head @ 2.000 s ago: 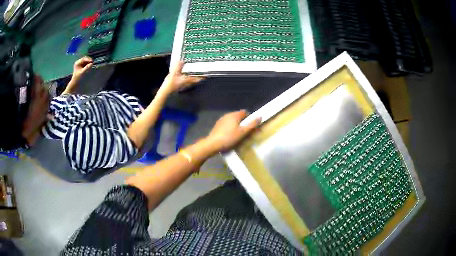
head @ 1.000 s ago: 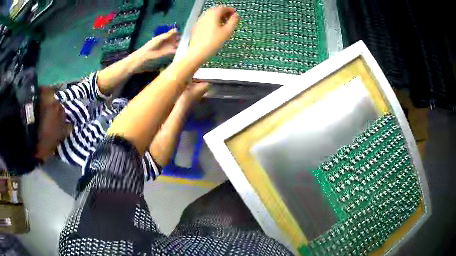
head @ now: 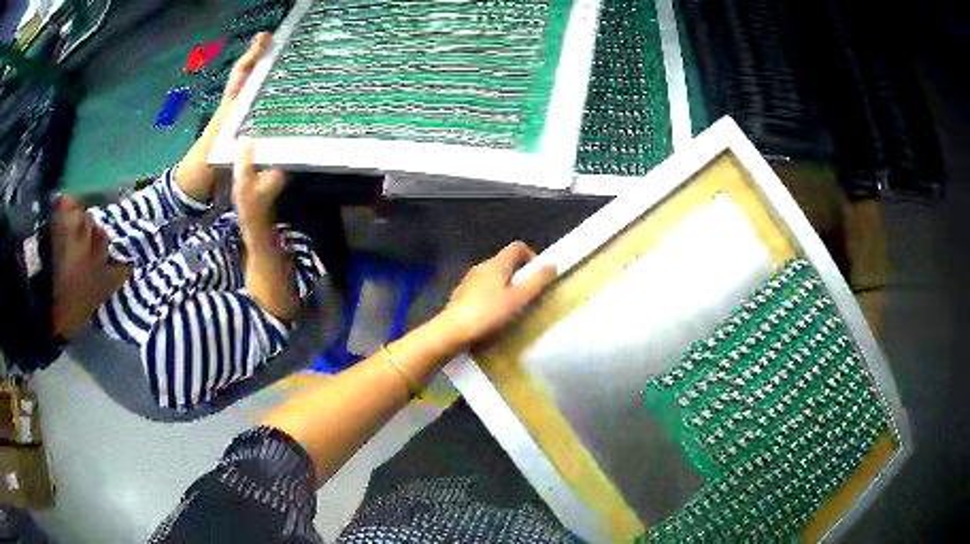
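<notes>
A framed board tray (head: 819, 244) is tilted in front of me at the lower right. It has a pale frame, a yellowish inner border, a bare shiny area and rows of green circuit boards (head: 771, 383) on its right and lower part. My left hand (head: 495, 295) grips its upper left edge, fingers over the frame. My right hand is not in view. Beyond it, another person's hands hold a second framed board tray (head: 378, 159) full of green boards, tilted at the upper middle. A third framed tray (head: 675, 85) lies partly hidden under it.
A seated person in a striped top (head: 202, 329) is at the left. The green bench mat (head: 128, 128) bears blue wires (head: 171, 107) and red wires (head: 203, 55). Black carriers (head: 766, 85) stand at the upper right. A blue stool (head: 372, 308) is below the bench; cardboard boxes (head: 27, 457) are lower left.
My left hand has come back from the far tray onto the near tray's frame. The other person now holds a full tray, shifted left and lifted off the one beneath.
</notes>
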